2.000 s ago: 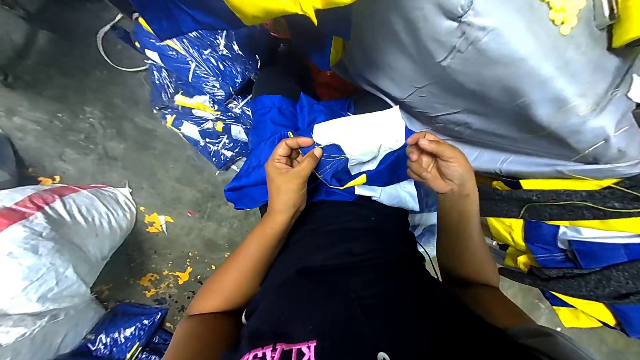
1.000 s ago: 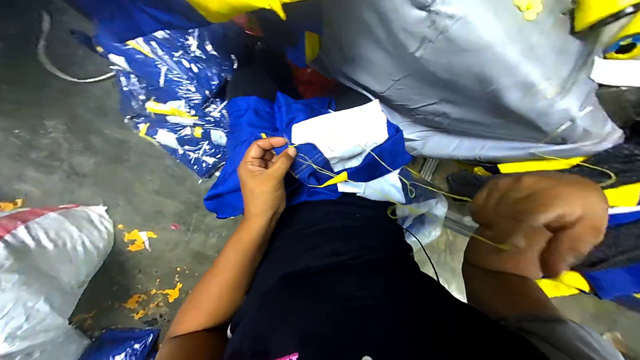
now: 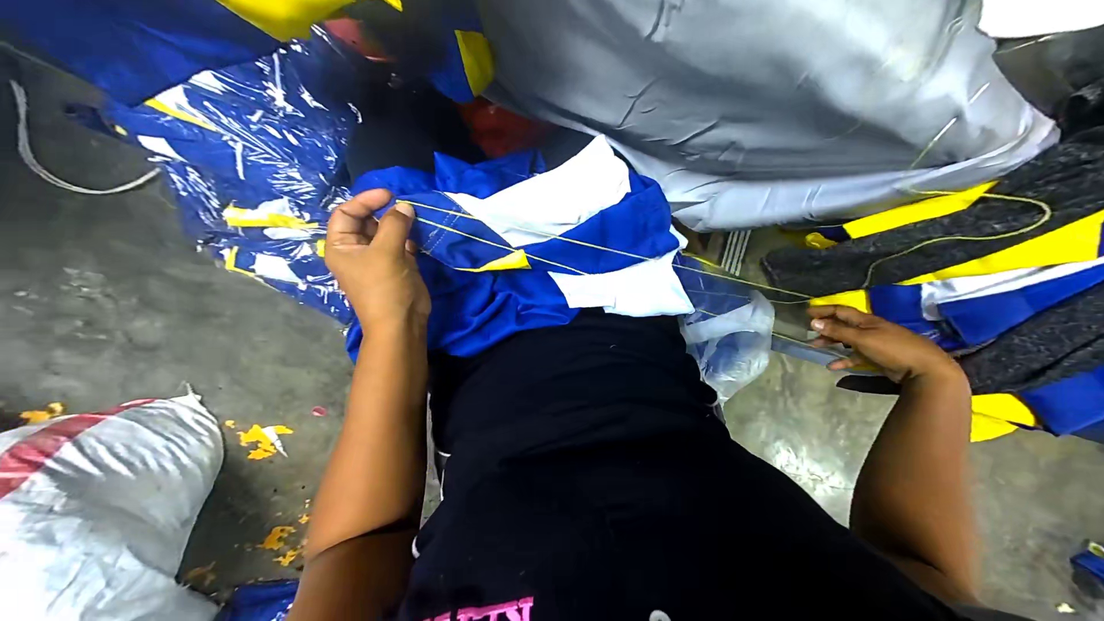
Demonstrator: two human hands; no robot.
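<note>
Blue fabric (image 3: 509, 302) with white patches (image 3: 565, 194) and a small yellow piece (image 3: 504, 261) lies over my lap. My left hand (image 3: 375, 250) pinches yellow thread (image 3: 604, 246) between thumb and forefinger at the fabric's left edge. Strands of this thread run across the cloth to my right hand (image 3: 871, 341), which holds them with bent fingers, out to the right beside a yellow strip. Whether a needle is on the thread cannot be told.
A large grey sheet-covered bundle (image 3: 759, 103) fills the upper right. Plastic-wrapped blue pieces (image 3: 259, 155) lie upper left, a white sack (image 3: 112, 483) lower left. Dark grey, yellow and blue cloth strips (image 3: 1026, 250) are at right, with loose thread above. Orange scraps (image 3: 259, 440) lie on the floor.
My right hand was near the white patch, then came up close to the camera at the right, and is now lower and farther off. The thread is stretched between both hands.
</note>
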